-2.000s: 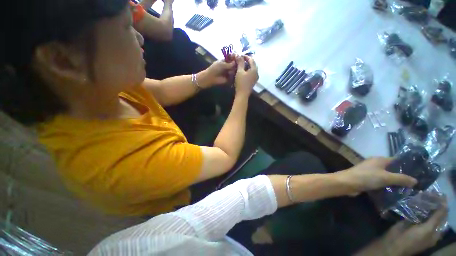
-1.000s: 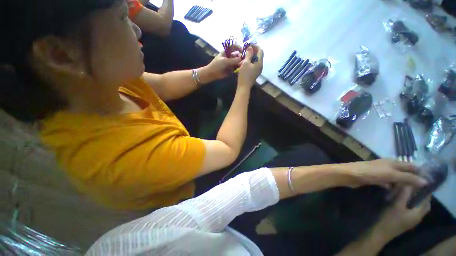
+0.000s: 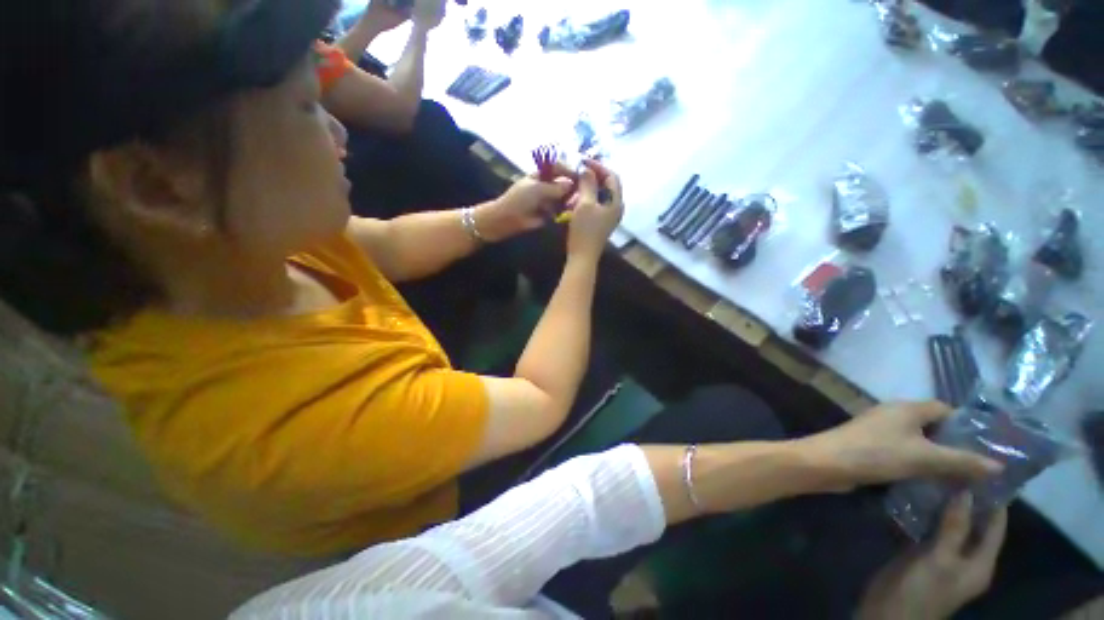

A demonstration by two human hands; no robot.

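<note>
A clear plastic bag with dark contents (image 3: 1011,446) is held over the table's near edge at the lower right. My left hand (image 3: 874,448) grips it from the left, with the thumb lying across its top. My right hand (image 3: 938,569) is below, with its fingertips on the bag's lower part. What is inside the bag is too blurred to tell. Slim black rods (image 3: 954,367) lie side by side on the table just behind the bag.
Filled bags lie on the white table (image 3: 775,133), including one with a red patch (image 3: 833,300). A neighbour in yellow (image 3: 303,400) sits close at the left, holding red-and-black pieces (image 3: 547,164). The rough wooden edge (image 3: 775,345) runs diagonally.
The dark item was bunched between my hands a second ago; now the bag is spread flatter between them. My right hand has moved slightly down and left. The view has shifted a little.
</note>
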